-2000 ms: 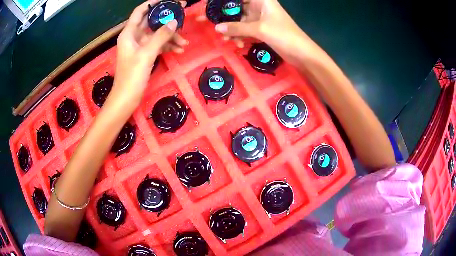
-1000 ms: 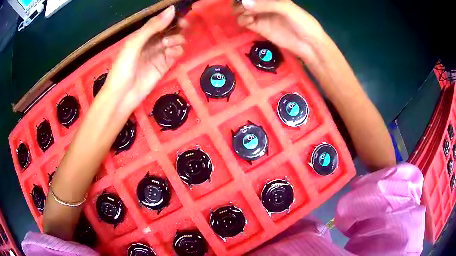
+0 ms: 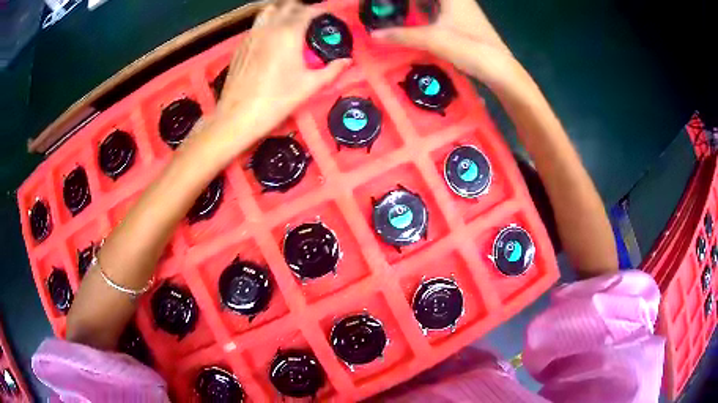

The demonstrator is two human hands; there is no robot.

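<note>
A red foam tray (image 3: 264, 223) holds rows of round black smartwatch units. Several near the right show half-teal screens, like this unit (image 3: 400, 218); others lie with ringed backs up, like this one (image 3: 312, 250). My left hand (image 3: 272, 67) is at the tray's far edge, its thumb beside a teal-lit watch (image 3: 329, 37); its other fingertips are blurred or hidden. My right hand (image 3: 453, 39) is around another teal-lit watch (image 3: 383, 9) at the top edge of the picture, thumb below it. Both watches are at far pockets; whether they rest in them is unclear.
A brown strip (image 3: 149, 72) runs along the tray's far edge on the dark green bench. More red trays with watches (image 3: 686, 268) stand at the right, and part of another shows at the lower left edge. White objects and a cable are at the top left.
Teal-lit watches now show at both hands. My left hand has moved right, over the tray's far edge; my right hand has closed in around a watch. The tray has shifted slightly in view.
</note>
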